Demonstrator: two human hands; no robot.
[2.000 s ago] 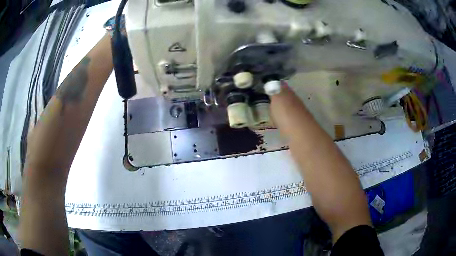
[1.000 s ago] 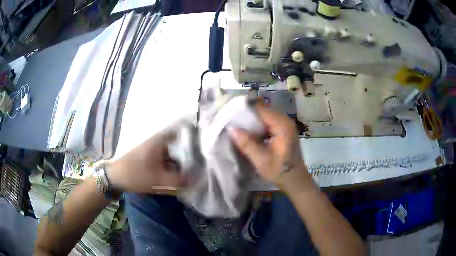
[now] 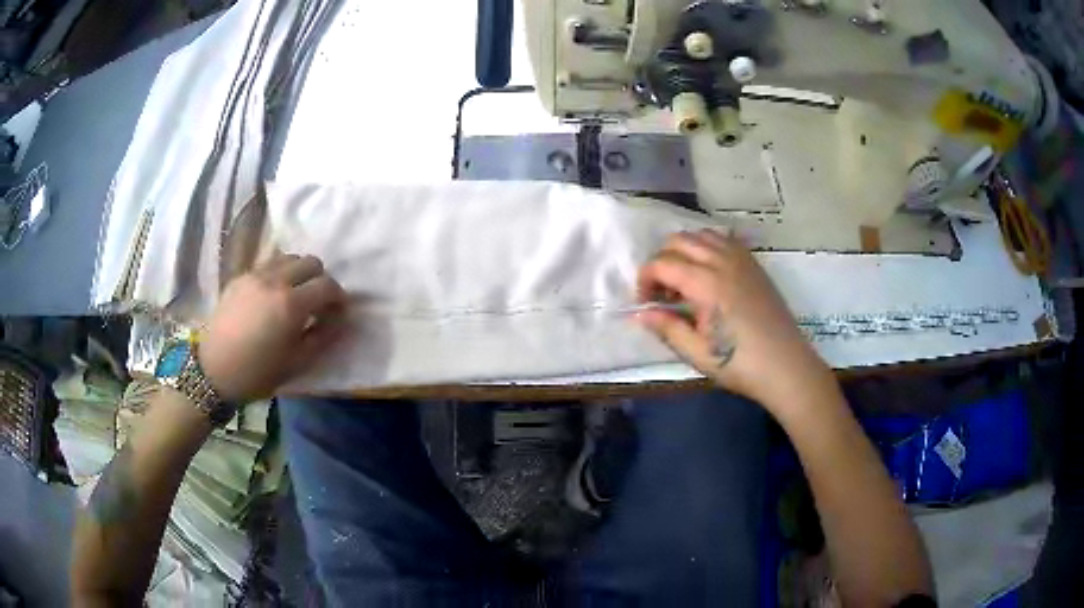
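A pale off-white fabric piece (image 3: 476,255) lies spread flat along the table's front edge, below the needle area, with a seam line running lengthwise. My left hand (image 3: 276,327), with a watch on the wrist, holds the piece's left end. My right hand (image 3: 711,306) pinches its right end at the seam between thumb and fingers. The cream sewing machine head (image 3: 594,54) stands behind the fabric. The presser foot area (image 3: 590,140) shows above the fabric's upper edge, with no cloth seen under it.
A stack of pale strips (image 3: 196,154) lies at the left, beside a grey extension (image 3: 71,226). A black cylinder (image 3: 493,42) hangs left of the head. A printed ruler (image 3: 915,323) runs along the front edge. A blue bin (image 3: 969,445) is below right. Orange loops (image 3: 1020,235) hang at the machine's right end.
The fabric was bunched between my hands and is now spread flat sideways. My left hand has moved left and my right hand slightly right. Earlier, my right hand was at the tension knobs.
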